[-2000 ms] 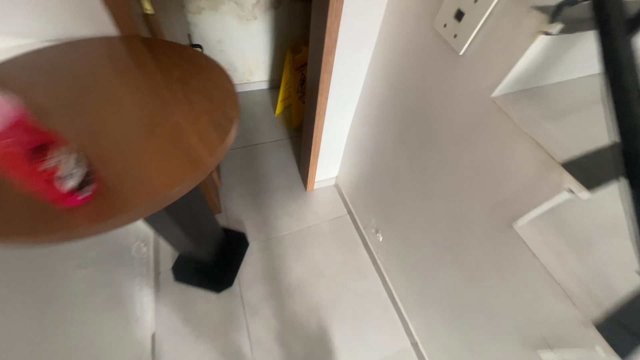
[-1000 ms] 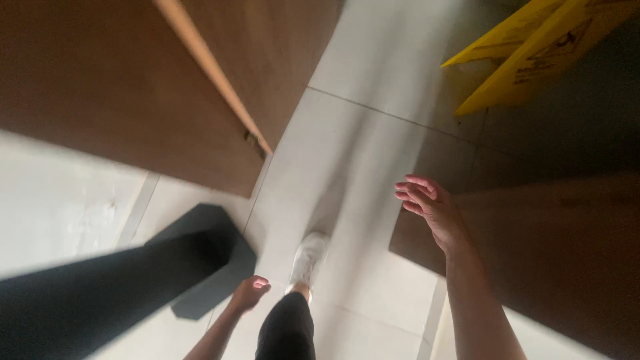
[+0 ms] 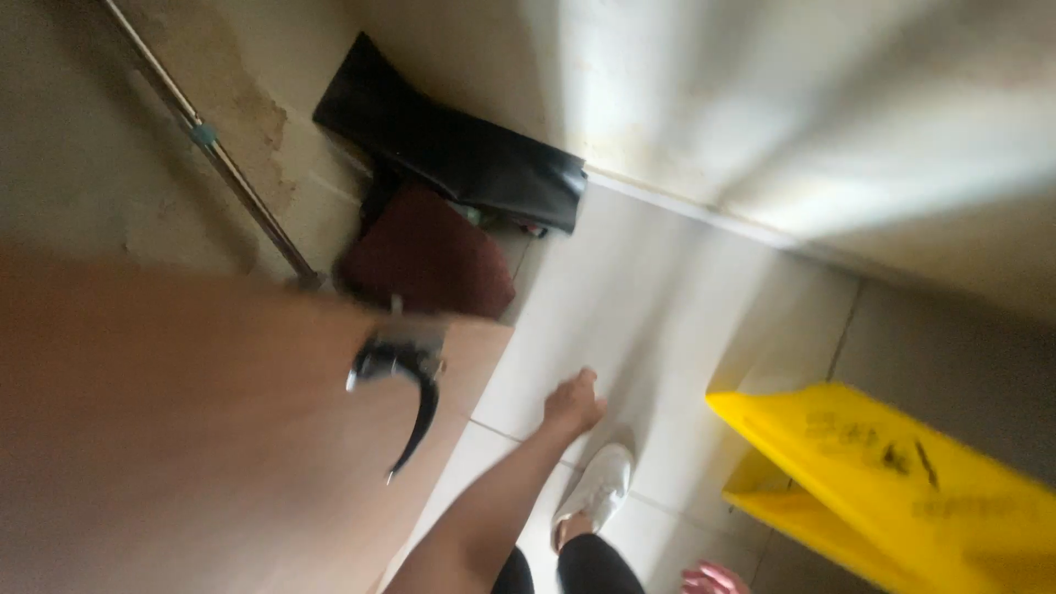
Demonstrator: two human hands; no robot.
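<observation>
My left hand [image 3: 575, 404] hangs over the pale floor tiles, just right of the edge of a wooden door [image 3: 247, 445] with a dark lever handle [image 3: 417, 396]. It touches nothing that I can see, and its fingers look loosely curled, though blur hides the detail. Only the fingers of my right hand [image 3: 714, 579] show at the bottom edge, left of a yellow folding floor sign [image 3: 899, 487] that bears writing. Whether those fingers hold anything is hidden.
A metal pole [image 3: 239, 186] leans on the stained wall at upper left. Beside it lie a black sheet-like item [image 3: 462, 153] and a dark red cloth item [image 3: 429, 256]. The far wall [image 3: 742, 107] meets the tiles ahead. My white shoe [image 3: 605, 487] is on the floor.
The view has moved forward through the doorway; the round table seen earliest is out of view. The yellow sign now appears nearer at lower right, and my right hand has dropped to the bottom edge.
</observation>
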